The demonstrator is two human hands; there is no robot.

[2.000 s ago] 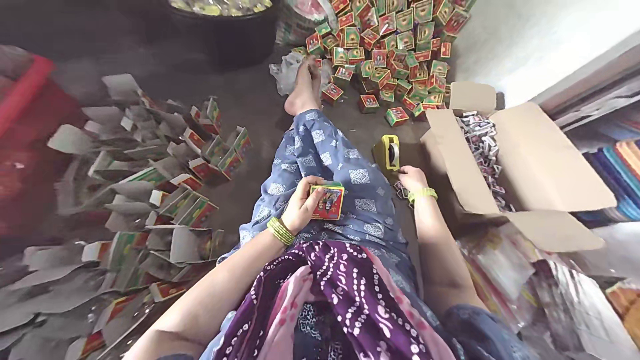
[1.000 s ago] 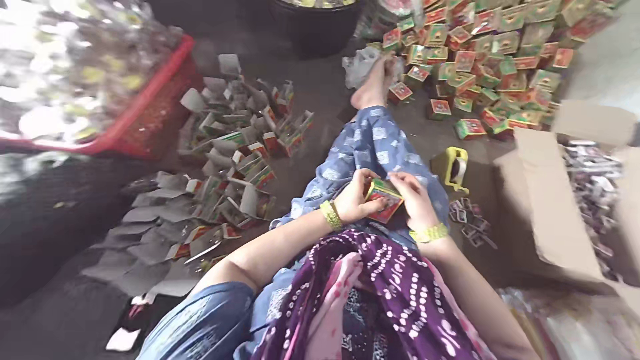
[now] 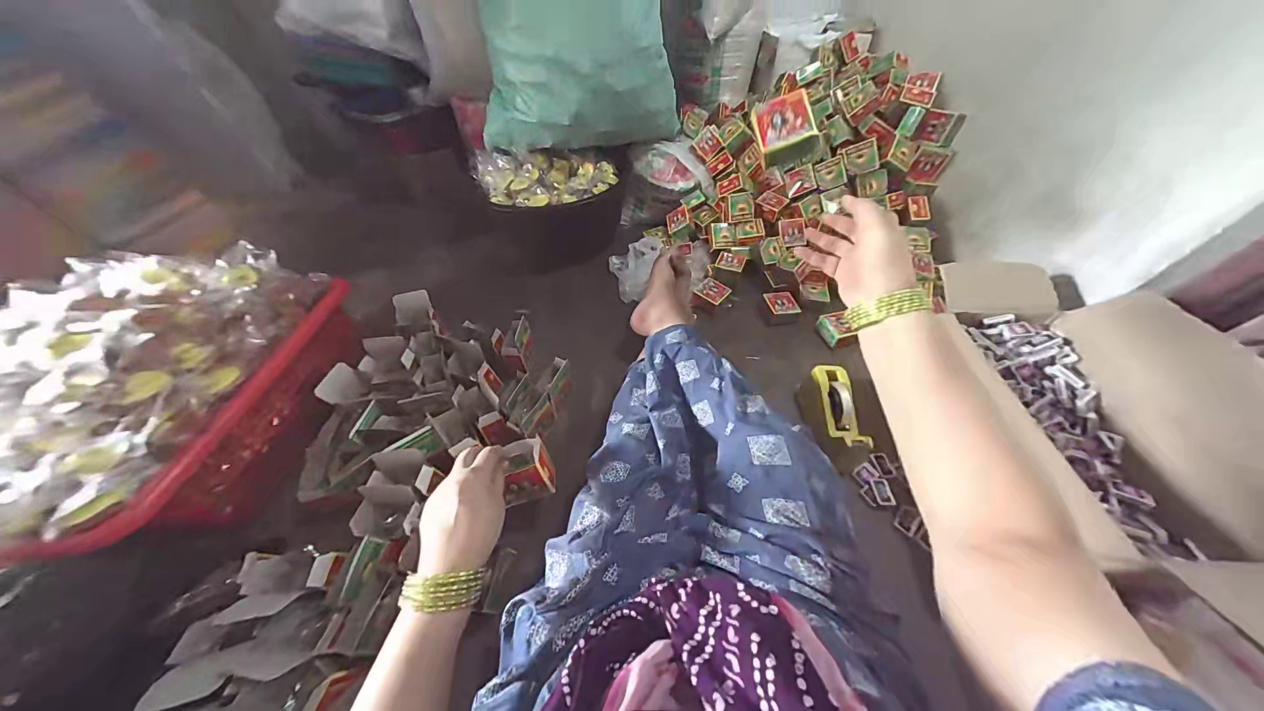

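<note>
My right hand point(image 3: 861, 247) is stretched forward with its fingers apart and holds nothing. Beyond it lies a heap of small closed red and green printed cartons point(image 3: 741, 205). One carton point(image 3: 787, 126) looks larger than the rest and appears to be in the air over the heap. My left hand point(image 3: 464, 509) is low on the left, its fingers on a small open-topped carton point(image 3: 529, 470); the thumb is partly hidden. Around that hand stand many open cartons point(image 3: 395, 395) with grey flaps raised.
A red plastic basket point(image 3: 326, 326) of clear-wrapped pieces stands left. A dark tub point(image 3: 553, 222) of similar pieces is ahead, below a green sack point(image 3: 583, 79). Right of my legs are a yellow tape dispenser point(image 3: 837, 405) and a cardboard box point(image 3: 1155, 395) holding small packets.
A second ago both hands held a small carton over my lap. They have parted: the right let go and reached forward, the left moved to the open cartons.
</note>
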